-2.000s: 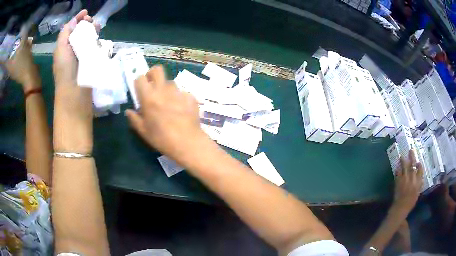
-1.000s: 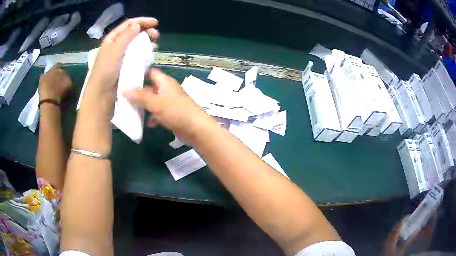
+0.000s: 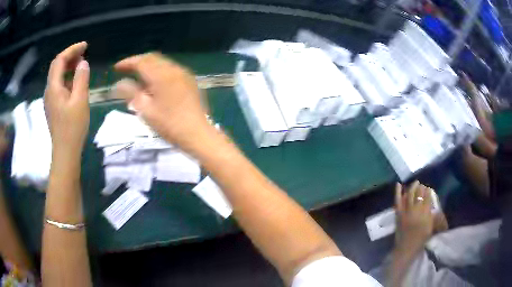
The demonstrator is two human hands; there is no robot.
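My left hand (image 3: 68,106) is raised at the left over the bench, fingers apart and empty. My right hand (image 3: 163,98) is raised just right of it, blurred, with fingers apart and nothing seen in it. A loose heap of white leaflets (image 3: 177,166) lies on the green bench below my right hand, partly hidden by my forearm. One leaflet with grey print (image 3: 126,208) lies in front of the heap. White items, likely cartons or sleeves (image 3: 31,143), lie at the left beside my left hand, blurred.
White cartons (image 3: 261,109) lie in a leaning group right of the heap. More cartons (image 3: 412,134) stand farther right. Another person's hand (image 3: 415,210) holds a carton (image 3: 382,224) at the lower right. A worn pale metal strip (image 3: 216,82) runs behind the heap.
The white sleeve-like item is no longer between my hands, and both hands are now apart. The view has turned right, so the heap and cartons appear farther left.
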